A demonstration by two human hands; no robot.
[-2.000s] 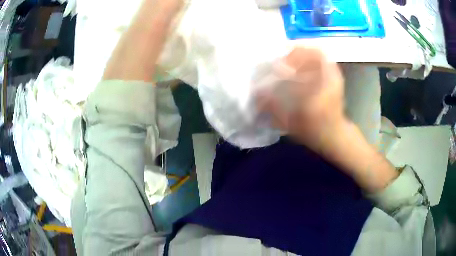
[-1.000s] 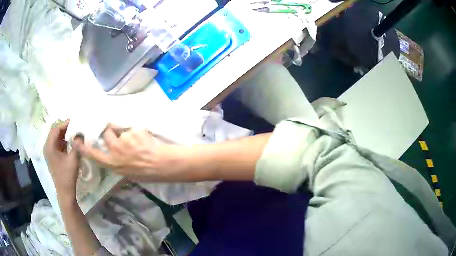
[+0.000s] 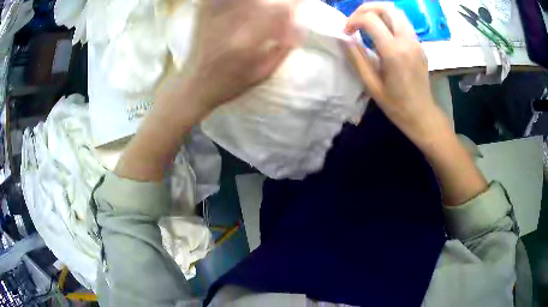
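A white garment piece [image 3: 288,120] hangs between my hands at the table's front edge, its lower part over the navy apron. My right hand [image 3: 384,54] pinches the cloth's upper right edge between thumb and fingers, in front of the blue plate [image 3: 423,18]. My left hand [image 3: 240,48] is blurred and lies over the cloth's upper left; its fingertips cannot be made out, so its grip is unclear. The needle area is hidden or out of view.
Green-handled thread snips [image 3: 490,31] lie at the table's right, with a white strip [image 3: 496,66] hanging over the edge. Loose cream cloth [image 3: 129,48] lies on the table's left. A large cloth heap [image 3: 60,186] sits lower left.
The view has swung back from the left side of the table. My right hand has moved from beside my left hand to the blue plate, with the cloth now spread between them.
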